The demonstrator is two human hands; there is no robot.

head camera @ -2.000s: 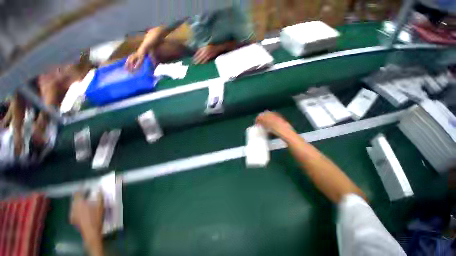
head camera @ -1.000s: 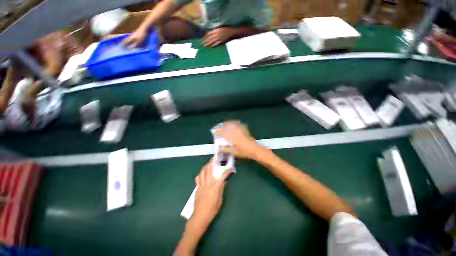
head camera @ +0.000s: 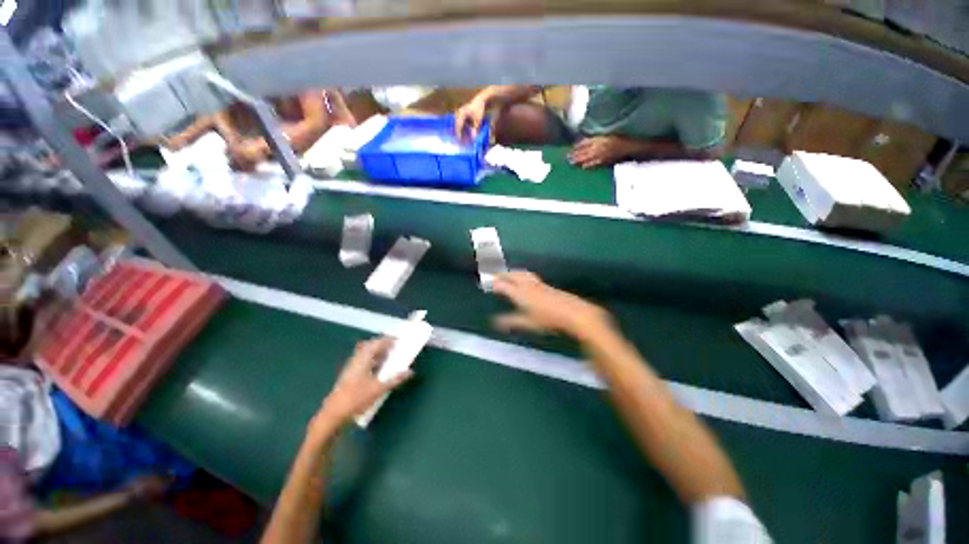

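My left hand (head camera: 359,385) holds a slim white carton (head camera: 406,354) over the green bench, close to the pale rail; a small flap stands up at its far end. My right hand (head camera: 542,305) reaches over the belt with its fingers spread. Its fingertips are at the near end of a white carton (head camera: 488,255) lying on the belt; whether they touch it I cannot tell. Two more white cartons, one at the left (head camera: 357,240) and one slanted (head camera: 397,267), lie on the belt.
A red divided tray (head camera: 128,327) is at the bench's left end. Several open cartons (head camera: 810,356) lie on the belt at right. Beyond the belt are a blue bin (head camera: 423,152) with another worker's hand in it, a paper stack (head camera: 680,191) and a white block (head camera: 845,191). An overhead shelf crosses the top.
The view has swung left. My hands, together on one carton a second ago, are now apart: the left keeps a carton, the right has moved over the belt.
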